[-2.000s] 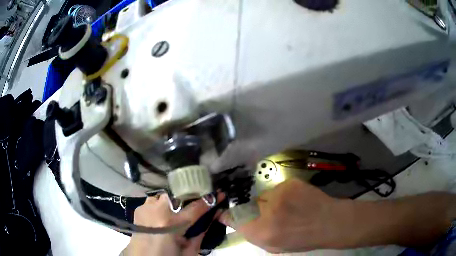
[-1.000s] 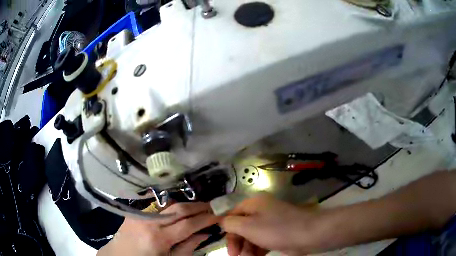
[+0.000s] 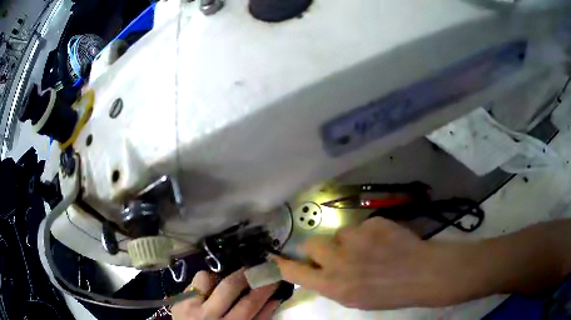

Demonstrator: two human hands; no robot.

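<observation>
My left hand (image 3: 228, 300) is at the lower middle, cut off by the bottom edge, its bent fingers on the black bag panel (image 3: 285, 291). My right hand (image 3: 375, 265) comes from the right, fingertips at the panel beside the presser foot area (image 3: 247, 244). A pale band (image 3: 263, 275) is round one of its fingers. Its fingertips are on dark material close to the foot. The needle point and seam are hidden. The white machine head (image 3: 238, 106) covers the upper view. Its cream tension dial (image 3: 150, 252) is above and left of my left hand.
Red and black thread snips (image 3: 382, 200) lie on the bed right of the round holed plate (image 3: 309, 215). A white speckled cloth (image 3: 476, 140) lies against the machine. A black work pile (image 3: 25, 250) is at left. A curved metal guard (image 3: 47, 250) crosses the left side.
The view has shifted, so the machine head sits further left. My left hand is lower and more cut off. My right fingertips have come up to the presser foot area.
</observation>
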